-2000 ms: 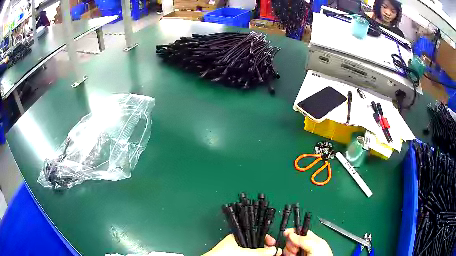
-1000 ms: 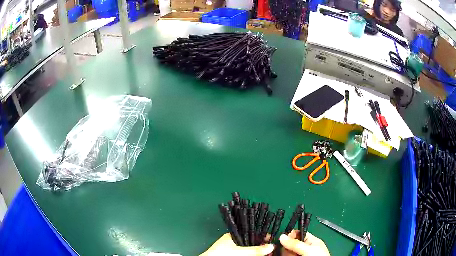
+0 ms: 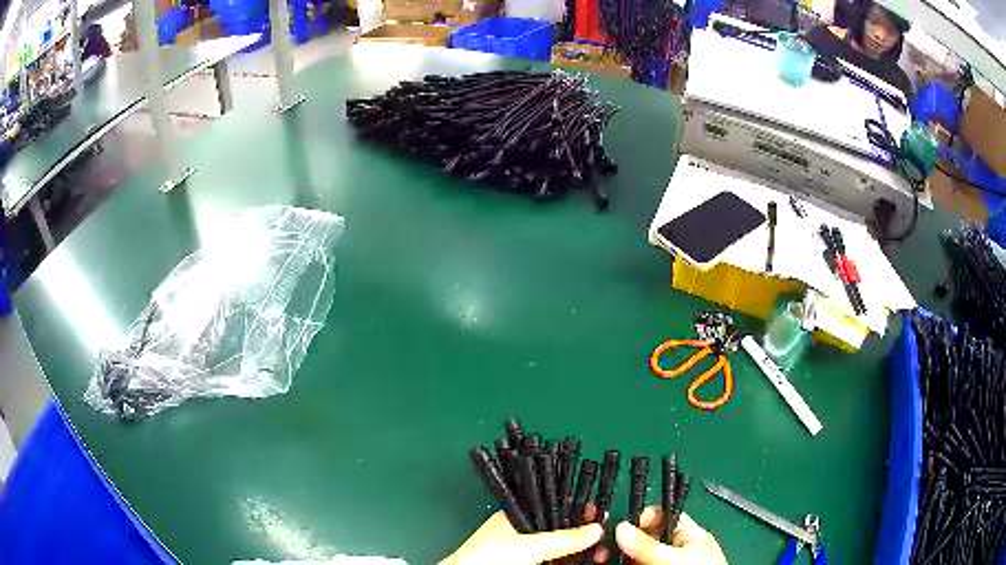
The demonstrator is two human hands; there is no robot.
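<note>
My left hand [image 3: 527, 541], cut off by the bottom edge, holds a fistful of black connector leads [image 3: 543, 483] with their thick ribbed ends pointing up. My right hand [image 3: 671, 541], just to its right and also cut off below, holds a few more upright black leads [image 3: 670, 491]. A single lead [image 3: 639, 488] stands between the two groups at my right thumb. The thumbs are close together. The lower parts of the leads are hidden by the hands and the picture's edge.
A silver-jawed tool with blue handles [image 3: 761, 511] lies right of my right hand. Orange-handled scissors [image 3: 709, 373], a white marker [image 3: 781, 384], a smartphone [image 3: 713, 227] and a blue bin of leads [image 3: 905, 441] are at right. A lead pile [image 3: 485, 132] is behind; a plastic bag [image 3: 237, 315] is left.
The leads in my left hand have spread out and shifted slightly left. The small group in my right hand stands more upright, with one lead apart from it. The person opposite has moved their head.
</note>
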